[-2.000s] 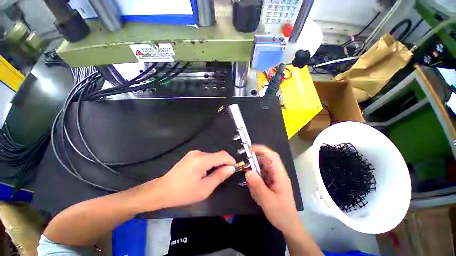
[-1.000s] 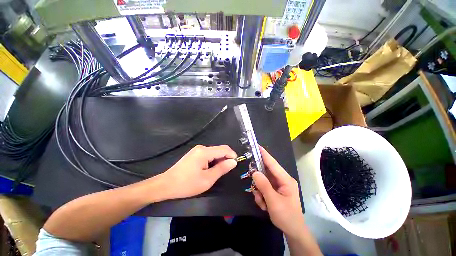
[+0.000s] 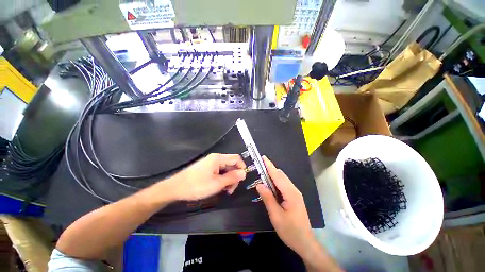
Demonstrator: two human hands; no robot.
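My right hand [image 3: 284, 199] holds the lower part of the silver loading bar [image 3: 248, 139], which is tilted with its top end pointing up and left. Several small metal connector tips stick out from the bar's left side. My left hand [image 3: 215, 175] pinches a cable end between thumb and fingers against the bar's left side. The fingers partly hide that end. Black cables [image 3: 154, 177] curve in loops over the black mat [image 3: 159, 138] from the left, and one cable reaches up to near the bar's top end.
Behind the mat, cables run into the silver mould [image 3: 197, 61] between guide posts [image 3: 259, 66], under the green press platen [image 3: 212, 13]. A white scrap bucket [image 3: 425, 194] with black runners stands at right. A yellow box [image 3: 322, 106] and cardboard box [image 3: 367, 106] are behind it.
The press platen has risen since the first frame, and the mould now shows. My left hand has shifted up along the bar. My right hand still holds the bar.
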